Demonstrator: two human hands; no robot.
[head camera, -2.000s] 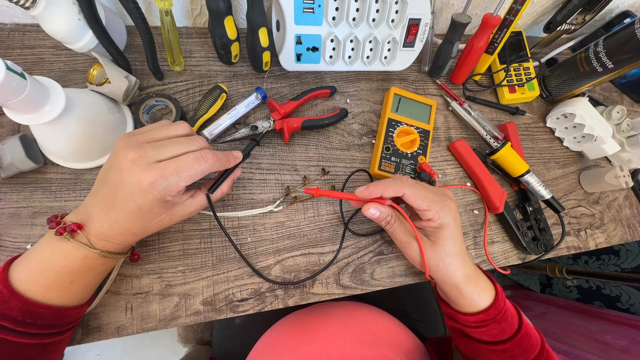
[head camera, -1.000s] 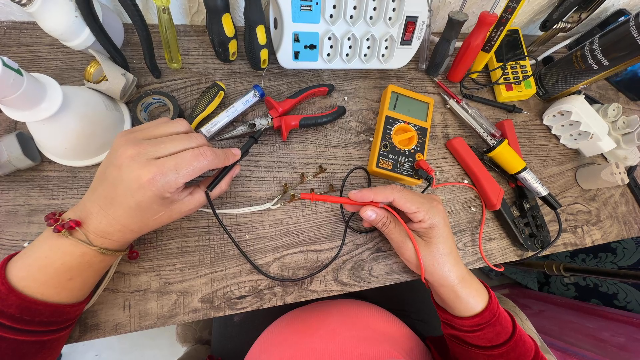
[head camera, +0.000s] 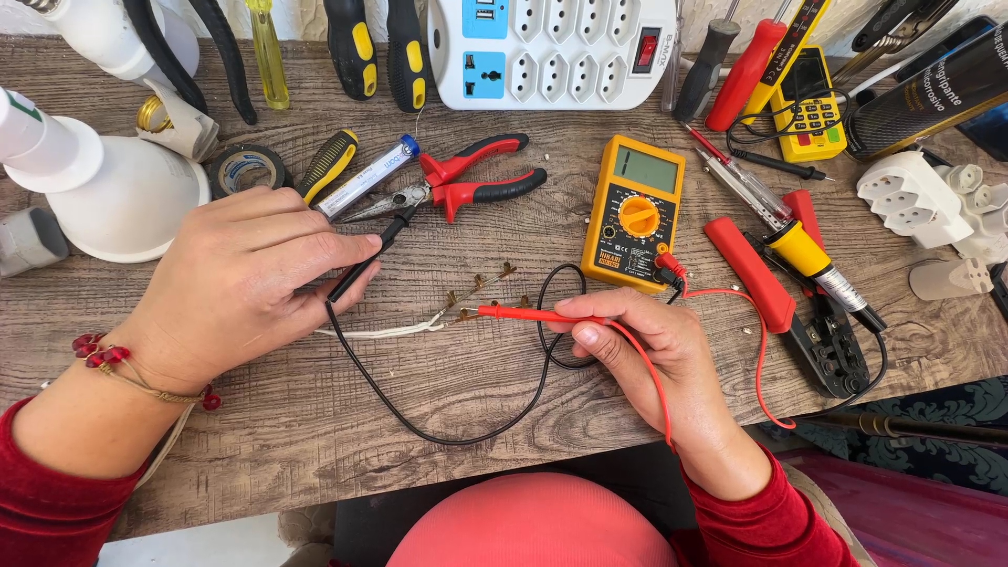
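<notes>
My left hand (head camera: 260, 276) holds the black multimeter probe (head camera: 366, 256), its tip end over the jaws of the red-handled long-nose pliers (head camera: 461, 177). Between thumb and fingers, my right hand (head camera: 646, 346) grips the red probe (head camera: 524, 314). Its tip is at the brass contacts on one of two thin metal strips (head camera: 476, 289), joined to a white twisted cord (head camera: 378, 333). I cannot tell whether the tip touches metal. The yellow digital multimeter (head camera: 632, 213) lies behind my right hand, its display showing a digit at the left. Both leads plug into it.
Black tape (head camera: 249, 169), a yellow-black screwdriver (head camera: 329, 165) and a solder tube (head camera: 368, 177) lie behind my left hand. A power strip (head camera: 551, 51) stands at the back. On the right are a soldering iron (head camera: 811, 252), a red-handled crimping tool (head camera: 752, 276) and white socket adapters (head camera: 913, 197).
</notes>
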